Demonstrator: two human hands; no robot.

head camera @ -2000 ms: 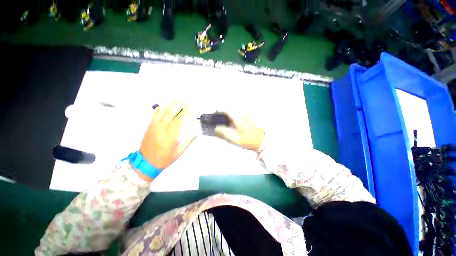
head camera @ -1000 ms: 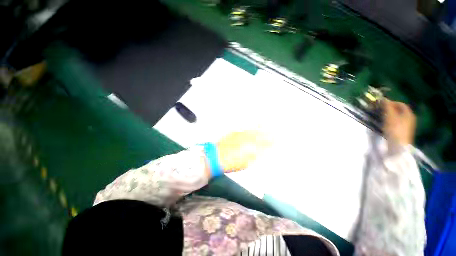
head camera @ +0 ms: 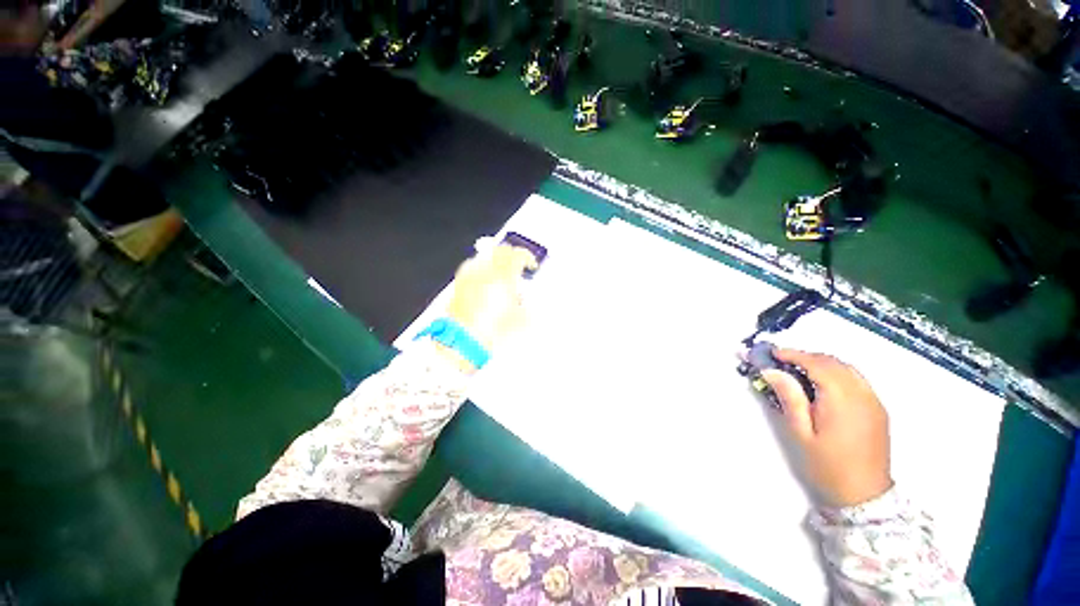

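My right hand (head camera: 836, 424) is at the right over the white sheets and holds a circuit board assembly (head camera: 767, 369) between thumb and fingers. A black corded part (head camera: 791, 310) lies just beyond it, near the worn whitish rail. My left hand (head camera: 488, 296), with a blue band on the wrist, is at the left edge of the sheets. Its fingers grip a dark oval housing piece (head camera: 525, 249). The hands are well apart.
White sheets (head camera: 640, 355) lie under both hands. A black mat (head camera: 415, 201) with dark corded parts on it is at the left. Beyond the whitish rail (head camera: 711, 251), the green conveyor (head camera: 640, 154) carries several yellow boards. A blue bin edge (head camera: 1062, 521) shows at far right.
The right hand has come back from the belt onto the sheets with a board assembly. The left hand has moved up and left and taken hold of the dark housing piece. The view has shifted.
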